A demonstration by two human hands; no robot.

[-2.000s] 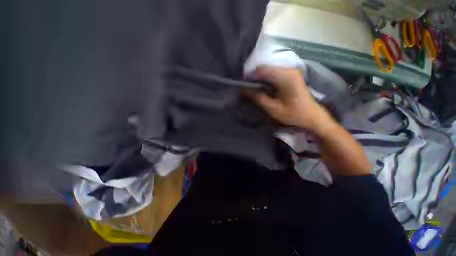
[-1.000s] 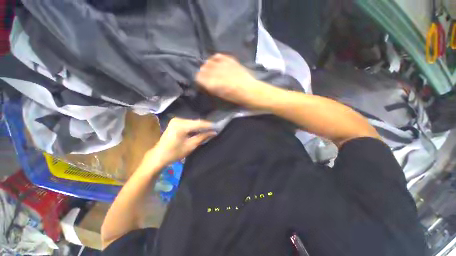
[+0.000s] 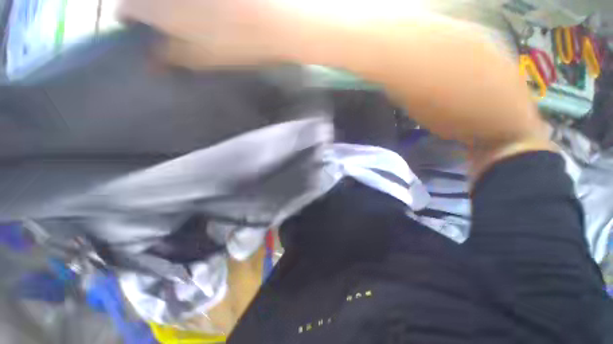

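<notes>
A dark grey garment panel (image 3: 87,114) spreads over the left and middle of the view, blurred. Striped pale grey cloth (image 3: 201,168) runs in folds along its lower edge, towards my lap. My right arm reaches across the top from the right. My right hand (image 3: 178,30) is at the upper left, blurred, at the upper edge of the dark cloth. Its fingertips are unclear, so I cannot tell if they grip the cloth. My left hand is not in view.
Scissors with orange and red handles (image 3: 534,70) lie at the upper right on the green-edged table (image 3: 564,102), with more orange handles behind. Striped cloth (image 3: 440,191) is heaped right of my lap. A yellow crate edge (image 3: 185,334) shows low left.
My right hand has moved from the middle to the upper left, and its arm now crosses the top. My left hand has left the view. The view has shifted, and the cloth lies differently.
</notes>
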